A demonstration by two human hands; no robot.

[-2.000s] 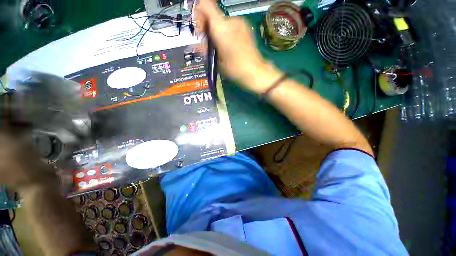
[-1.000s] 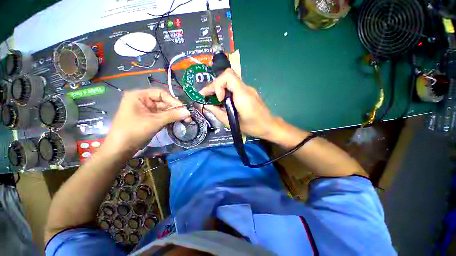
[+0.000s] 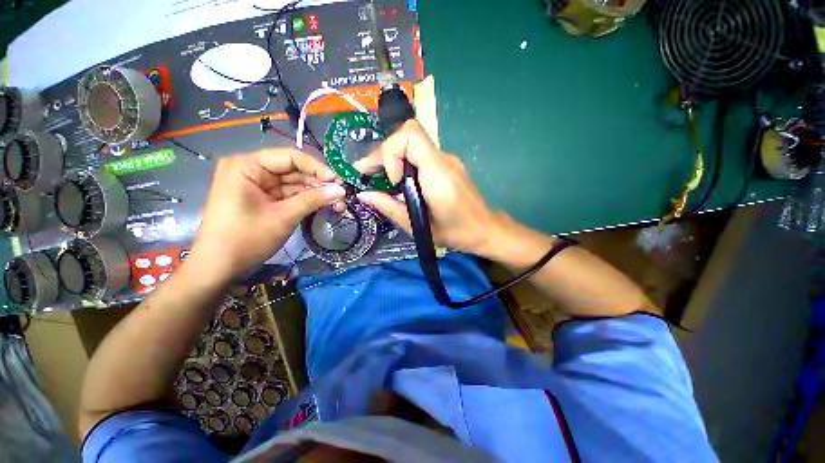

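A green ring PCB [image 3: 338, 149] is held above the printed cardboard sheet [image 3: 271, 203]. My right hand [image 3: 434, 185] holds the soldering iron [image 3: 421, 226] with its tip pointing away from me, and its fingertips also touch the ring PCB. My left hand [image 3: 262, 203] pinches a thin dark lead at the PCB's near edge, meeting the right fingertips. A silvery stator [image 3: 336, 237] sits just below the fingertips at the sheet's near edge. White and black leads loop around the PCB. The exact lead ends are hidden by the fingers.
Several stators [image 3: 90, 203] stand at the left on the sheet. White paper [image 3: 118, 32] lies behind. A round pot [image 3: 592, 14], black fume fan [image 3: 719, 41] and small wired round part [image 3: 785, 152] are at the right. A carton of ring assemblies [image 3: 226, 371] is below the bench edge.
Since two seconds ago both hands have come together at the PCB and stator. In the last second the PCB has turned and my left fingertips have closed in on its near edge.
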